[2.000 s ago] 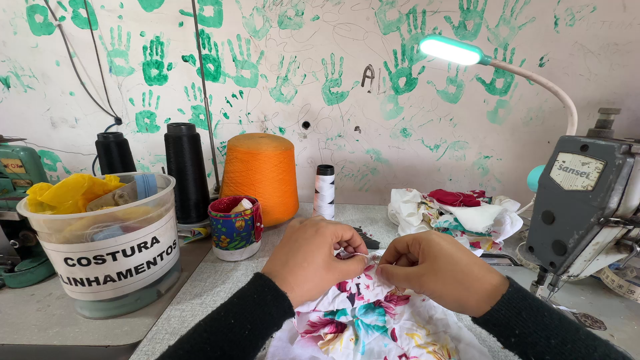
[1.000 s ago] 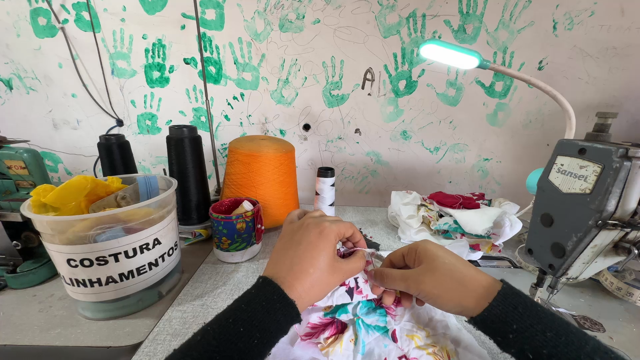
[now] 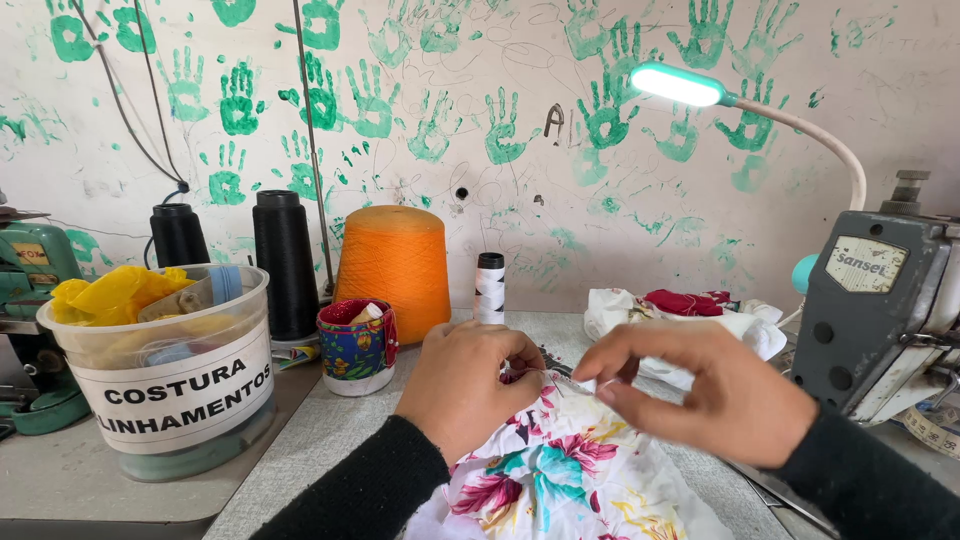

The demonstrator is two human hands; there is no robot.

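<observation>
White floral fabric (image 3: 555, 472) with pink, turquoise and yellow flowers lies gathered on the grey table under my hands. My left hand (image 3: 476, 382) pinches its upper edge between thumb and fingers. To the right, my right hand (image 3: 690, 390) is slightly blurred, its thumb and forefinger closed at a small white end, perhaps a strip or thread, beside the fabric's edge. What exactly lies between these fingertips is hard to tell. Just behind my left hand stands a white thread spool (image 3: 490, 289) with dark marks.
A grey Sansei sewing machine (image 3: 877, 315) and lit lamp (image 3: 679, 84) are at right, with crumpled fabric (image 3: 690, 322) behind my right hand. Left stand an orange thread cone (image 3: 394, 274), a fabric-covered cup (image 3: 358, 349), black thread cones (image 3: 283, 270) and a labelled plastic tub (image 3: 165, 382).
My right hand has moved right, away from my left hand, which it was close beside in the earlier frames. My left hand stays at the fabric's edge.
</observation>
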